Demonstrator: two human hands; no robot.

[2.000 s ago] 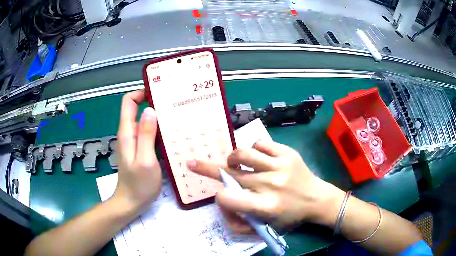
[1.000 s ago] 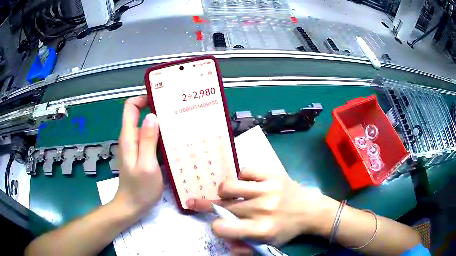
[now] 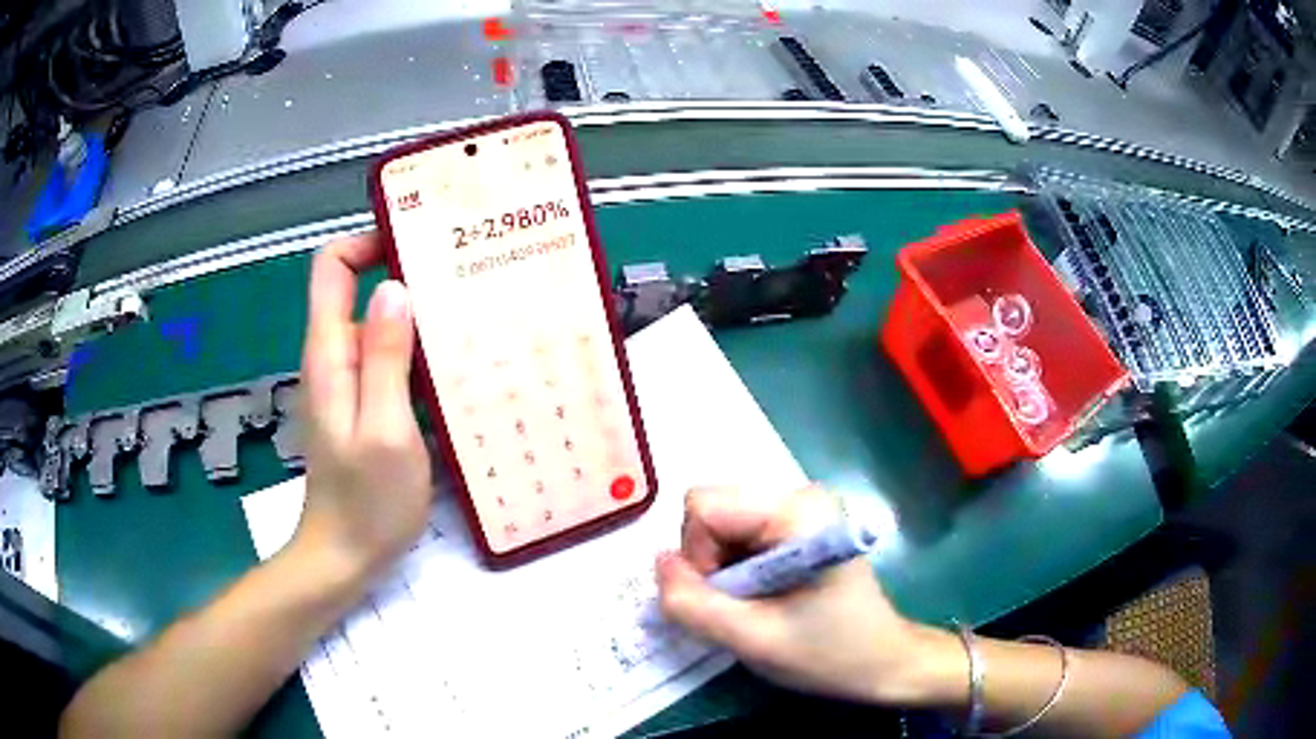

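My left hand (image 3: 361,433) holds a tall phone (image 3: 512,347) in a dark red case, upright over the paper. Its calculator screen reads 2÷2,980%, with a smaller blurred result line below. My right hand (image 3: 787,585) holds a thick whitish-blue pen (image 3: 801,559), its back end pointing up to the right. That hand rests on the white form sheet (image 3: 491,650), which has printed lines and handwriting. The pen's tip is hidden by my fingers, so contact with the paper cannot be told.
A red bin (image 3: 938,368) with clear round parts (image 3: 1018,361) stands right of the paper. Ribbed clear trays (image 3: 1183,289) lie beyond it. A grey bracket strip (image 3: 181,438) is at left, a black one (image 3: 765,289) behind the phone. A metal rail (image 3: 722,184) crosses behind.
The calculator entry went from 2÷29 to 2÷2,980 and then gained a percent sign. My right hand left the screen, moved onto the paper and turned the pen. The view shifted slightly.
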